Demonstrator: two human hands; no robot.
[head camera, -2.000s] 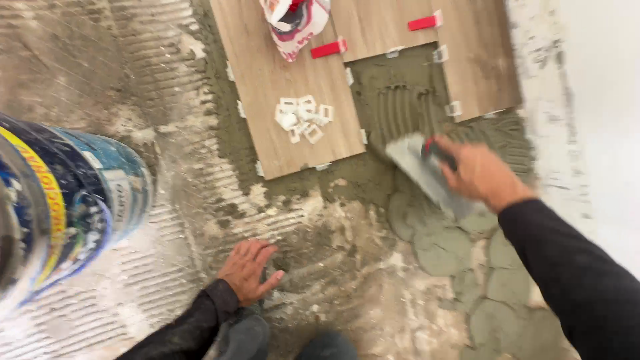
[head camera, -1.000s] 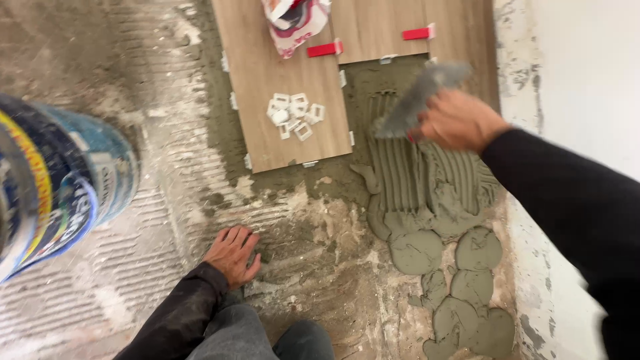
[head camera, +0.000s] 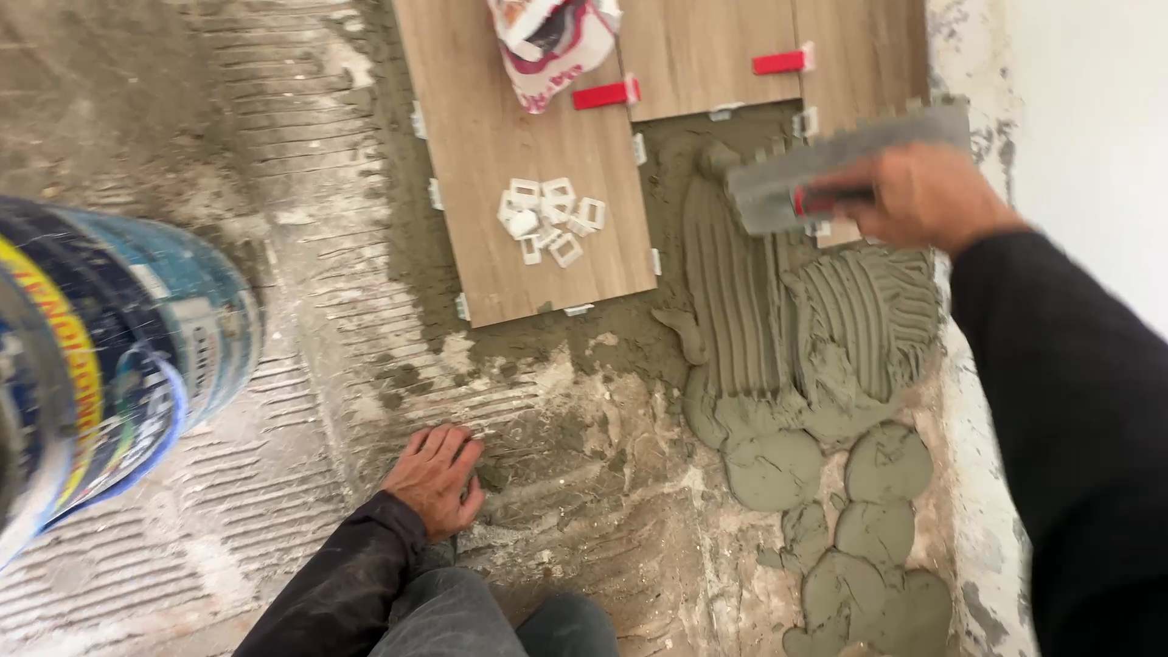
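Observation:
My right hand (head camera: 931, 196) grips the handle of a notched trowel (head camera: 853, 151), its steel blade over the lower end of the right-hand wood-look tile (head camera: 862, 55). Ridged grey tile adhesive (head camera: 735, 292) lies just below and left of the blade, with round dabs (head camera: 774, 467) of it further down. My left hand (head camera: 438, 479) rests on the rough floor near my knees, holding nothing, its fingers loosely bent. White levelling clips (head camera: 555, 214) lie in a pile on the left tile (head camera: 547, 297). Red wedges (head camera: 607, 94) sit across the tile joints.
A large blue plastic bucket (head camera: 205, 310) stands at the left. A printed plastic bag (head camera: 557, 46) lies on the left tile. White clips stick out along the tile edges. The white wall (head camera: 1095, 164) runs down the right side, and old ridged adhesive covers the floor (head camera: 301, 438).
My right hand and the trowel have moved up from the adhesive dabs to beside the right tile. More of the adhesive is combed into ridges. My left hand stays on the floor.

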